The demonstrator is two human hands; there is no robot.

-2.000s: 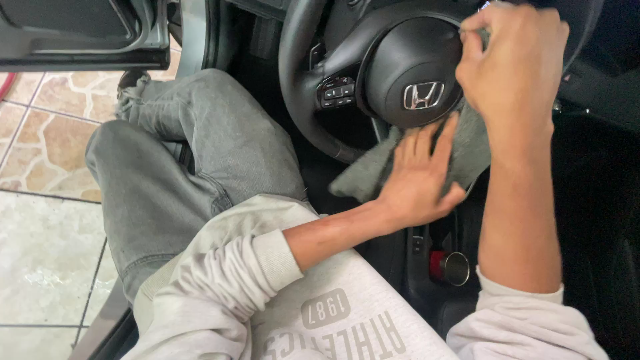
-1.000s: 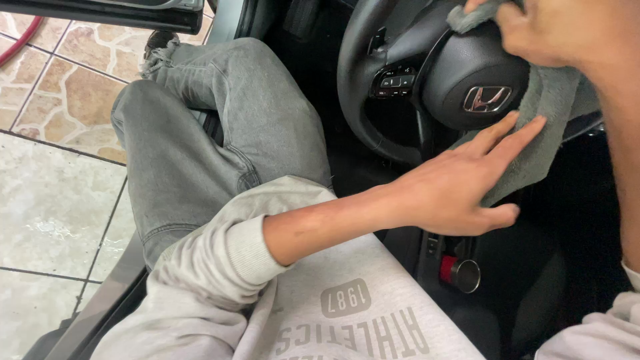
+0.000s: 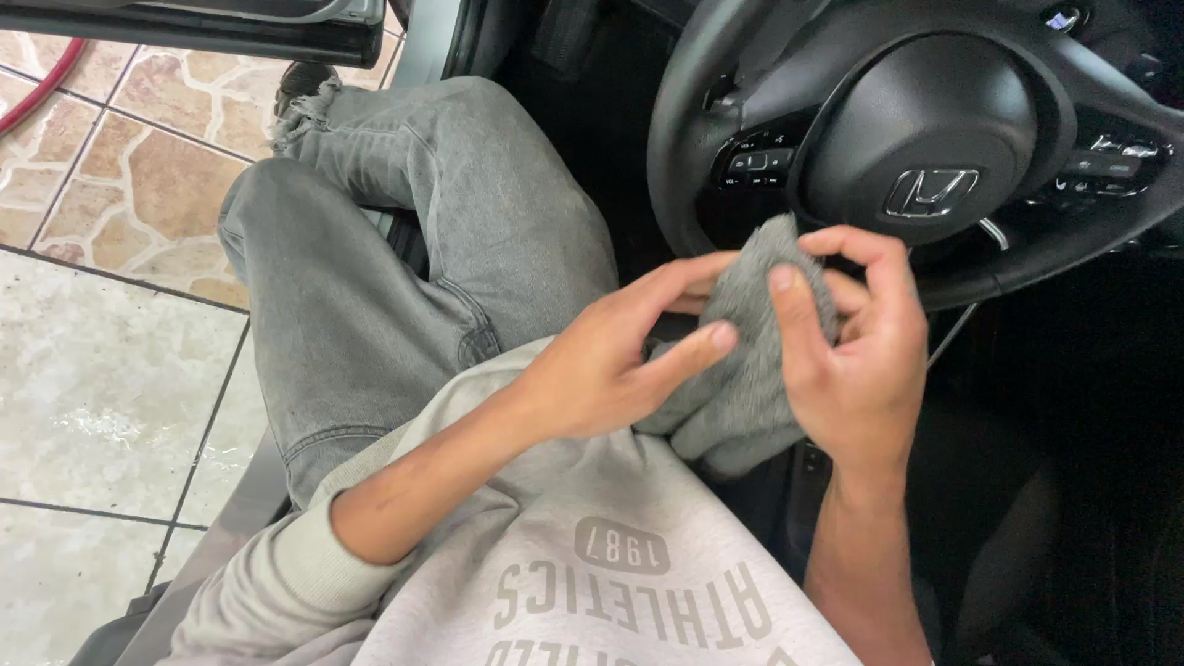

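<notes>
A grey cloth (image 3: 749,370), bunched and partly folded, is between my two hands in front of the steering wheel (image 3: 671,176). My right hand (image 3: 851,351) grips its right side, with the thumb on top and the fingers curled around the edge. On the left of the cloth is my left hand (image 3: 638,351), its thumb and fingers spread. Its fingertips go behind the cloth, so how firmly they hold it cannot be told. The wheel's centre pad (image 3: 925,120) bears a Honda emblem (image 3: 932,192) just above my right hand.
My legs in grey jeans (image 3: 351,277) extend to the left, toward the car's door sill (image 3: 231,536). A car door's lower edge (image 3: 185,37) spans the upper left. Outside lie floor tiles (image 3: 111,398) and a red hose (image 3: 46,88). Buttons (image 3: 758,162) sit on the wheel's spoke.
Both hands have come away from the steering wheel, bringing the cloth down before it. The cloth was spread against the wheel's lower right part and is now bunched between my hands.
</notes>
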